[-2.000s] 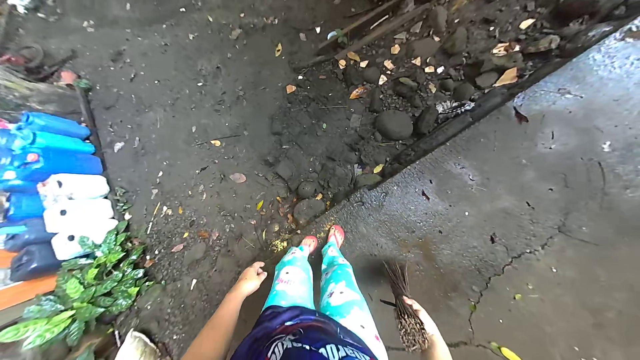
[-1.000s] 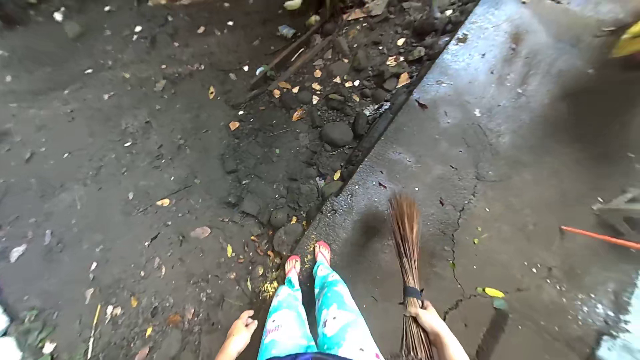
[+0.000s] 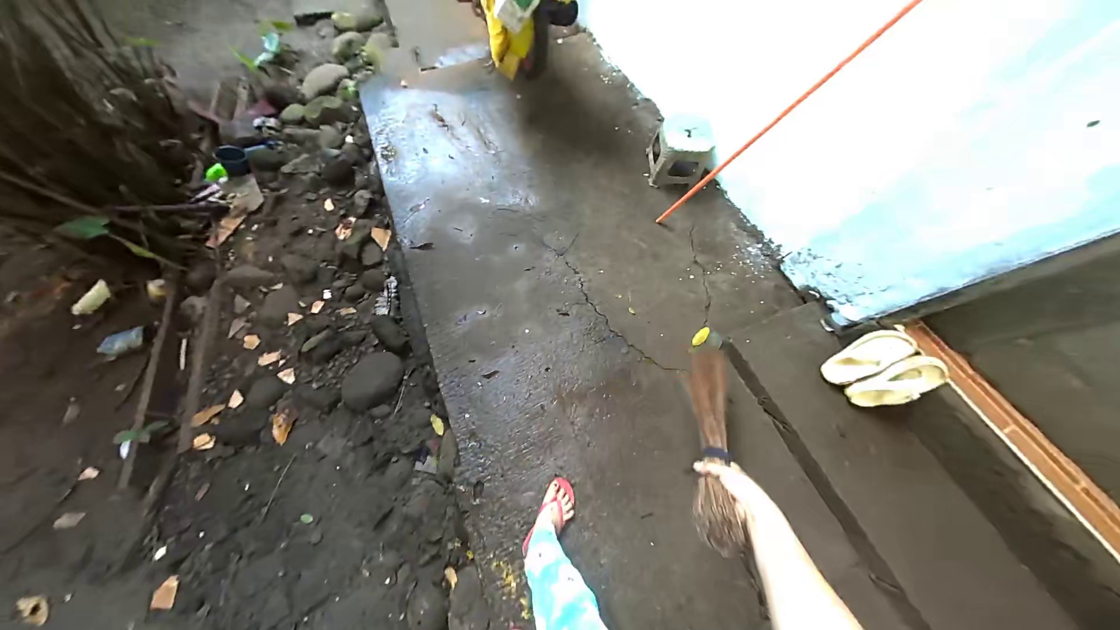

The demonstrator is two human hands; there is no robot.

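My right hand [image 3: 731, 486] grips a stick broom [image 3: 710, 402] by its band, at the lower right of the head view. The broom's bristles point forward over the concrete and look blurred, near a yellow leaf [image 3: 701, 336]. Its bundled butt end hangs below my hand. My left hand is out of view. One foot in a red flip-flop [image 3: 561, 500] stands on the concrete path [image 3: 560, 394], left of the broom.
Stones [image 3: 372, 381] and dry leaves lie on the dirt along the path's left edge. A plastic stool [image 3: 682, 149] and an orange pole [image 3: 787, 112] stand by the pale wall [image 3: 919, 157]. Cream clogs [image 3: 884, 367] rest near the doorway sill [image 3: 1024, 446]. Something yellow is at the top.
The view has swung right, toward the wall and doorway. My left hand has left the view. The broom stays in my right hand.
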